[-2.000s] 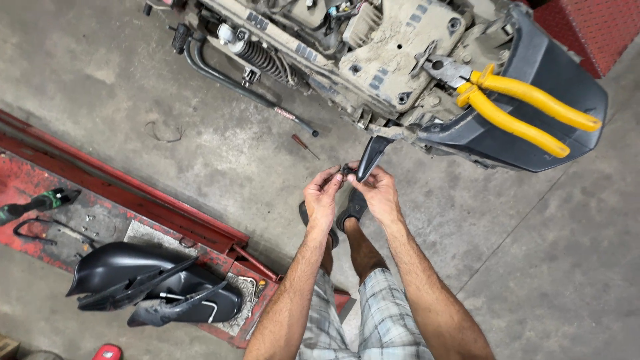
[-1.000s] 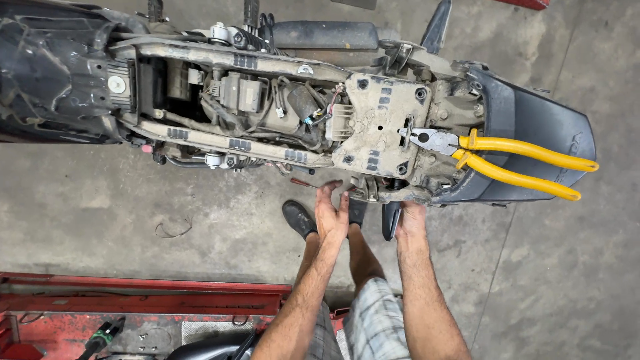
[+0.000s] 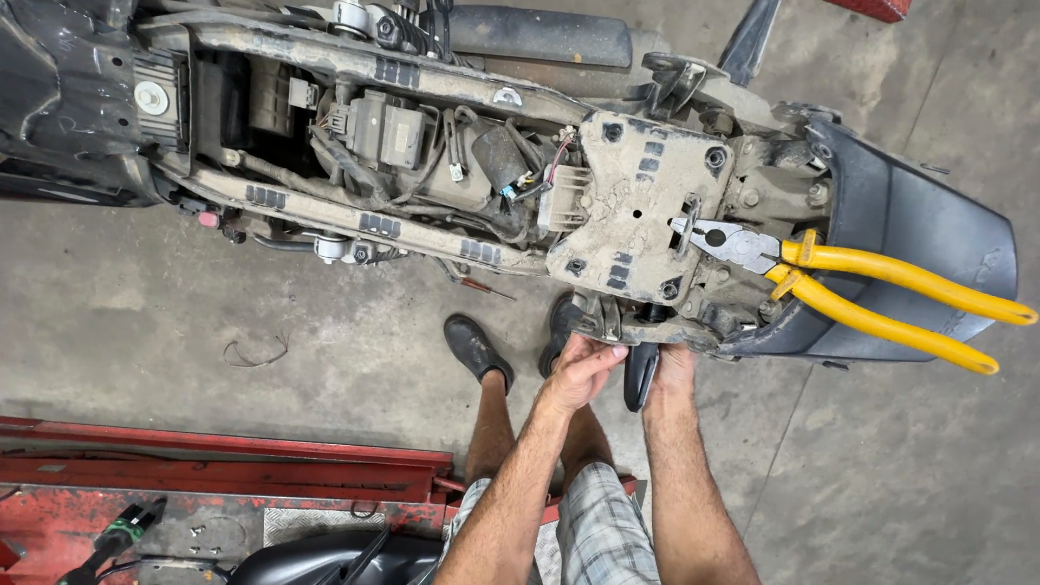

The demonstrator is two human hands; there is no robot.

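A black part, apparently a turn signal (image 3: 641,376), hangs beside the metal side bracket (image 3: 662,333) of a motorcycle's stripped tail. My left hand (image 3: 587,370) is at the bracket's lower edge, left of the black part, its thumb pointing toward it and its other fingers partly hidden. Against the part's right side is my right hand (image 3: 673,378), its fingers hidden behind the part and the bracket. Pliers with yellow handles (image 3: 735,244) lie across the dusty rear plate (image 3: 642,207) and the dark rear fender (image 3: 918,244), their jaws at a small metal loop.
A screwdriver (image 3: 487,288) and a thin wire (image 3: 256,353) lie on the concrete floor. Behind, at lower left, a red metal platform (image 3: 203,479) holds a black and green tool (image 3: 114,536), small screws and black bodywork (image 3: 325,561). A similar black part (image 3: 749,41) sticks out from the tail's far side.
Two seconds ago both hands held the black part and a small piece together in front of the tail. Now they are up at the side bracket, with the part between them. The view has shifted.
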